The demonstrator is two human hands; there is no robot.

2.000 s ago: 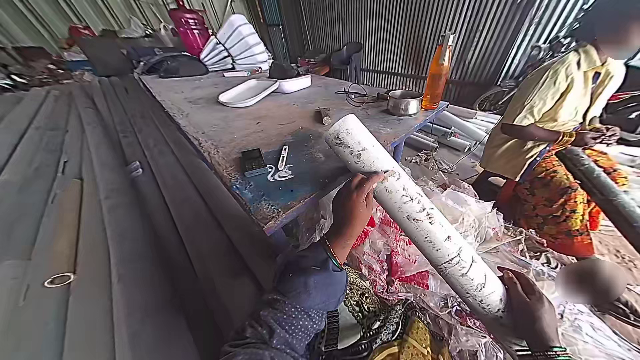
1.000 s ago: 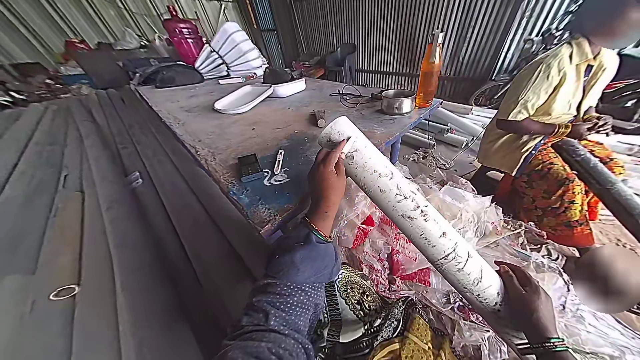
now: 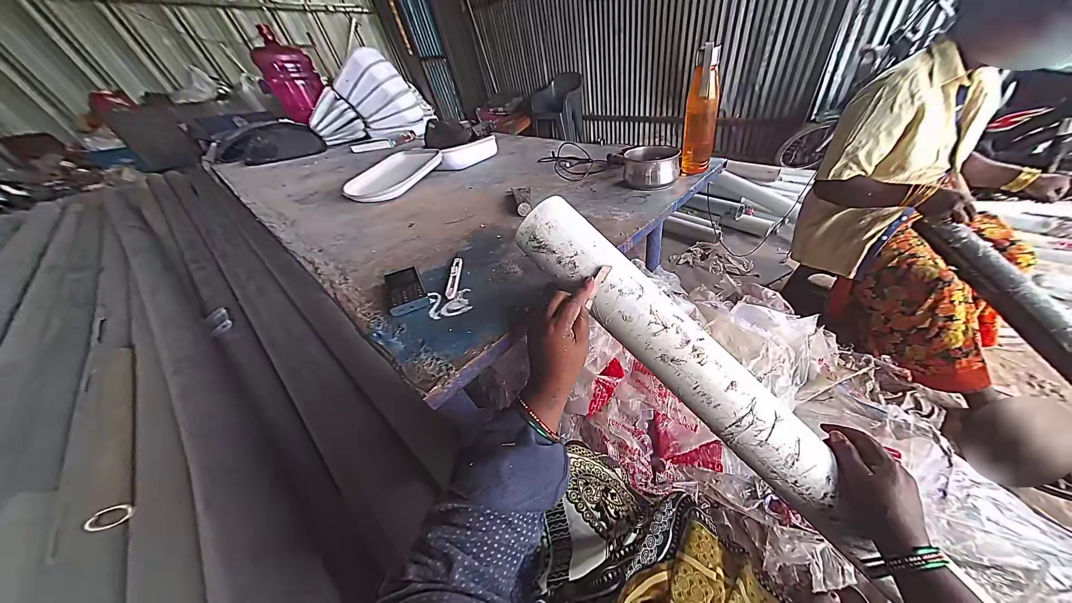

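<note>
A white cylindrical roll or tube with dark scuffs lies slantwise across my front, its upper end beside the table edge. Near that upper end, my left hand holds a small pale flat piece between thumb and fingers against the tube's surface. My right hand grips the tube's lower part, its thumb over the top. On the table lie a dark keypad phone, a white-handled tool and a white looped cord or strip.
The worn table carries white trays, a steel pot and an orange bottle. Crumpled plastic sheeting lies below the tube. A co-worker at the right holds a dark tube. Long grey lengths lie at left.
My left hand has shifted along the tube, up towards its top end and then back down. My right hand has stayed on the lower part.
</note>
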